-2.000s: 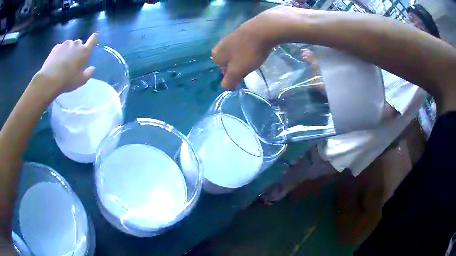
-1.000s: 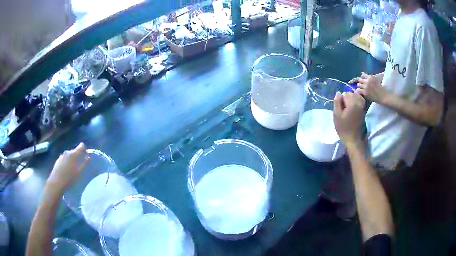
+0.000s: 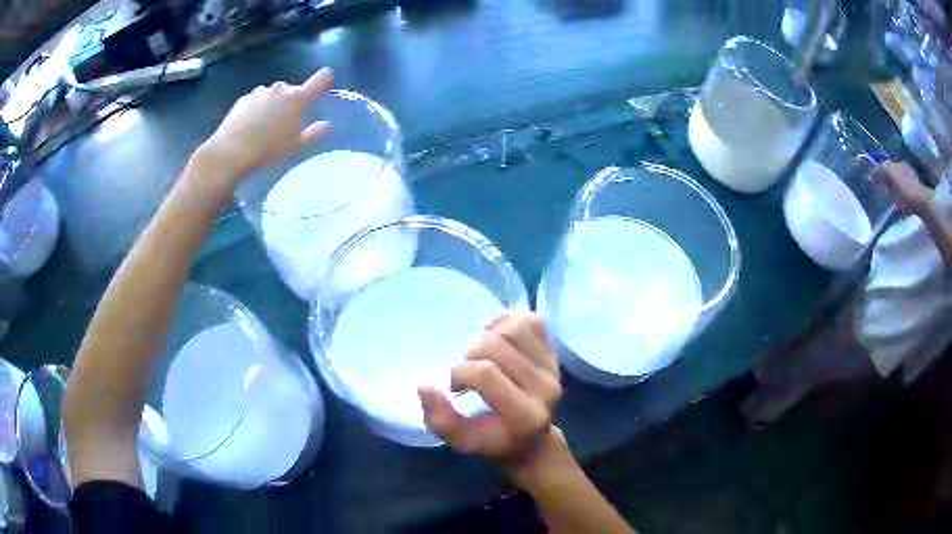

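Clear-walled water tanks with white lower parts stand in front of me. My left hand [image 3: 266, 130] is on the rim of the back tank [image 3: 339, 219], with the index finger stretched out; its grip is partly hidden. My right hand [image 3: 506, 386] is half curled, thumb apart from the fingers, over the front right side of the middle tank [image 3: 397, 339]. It holds nothing that I can see; contact with that tank is unclear. Another tank [image 3: 626, 297] stands to the right, and one [image 3: 230, 402] stands behind my left forearm. All four look upright.
Two more tanks stand farther right, one at the back [image 3: 746, 130] and one [image 3: 830, 209] beside another person's hand [image 3: 908, 193]. More vessels are cut off at the left edge. The dark green bench [image 3: 475, 172] has wet marks. Clutter lies at the upper left.
My right hand has moved from the far right to over the middle tank. Two seconds ago it was tipping a tank over another. My left hand stays at the back tank's rim. The view has shifted.
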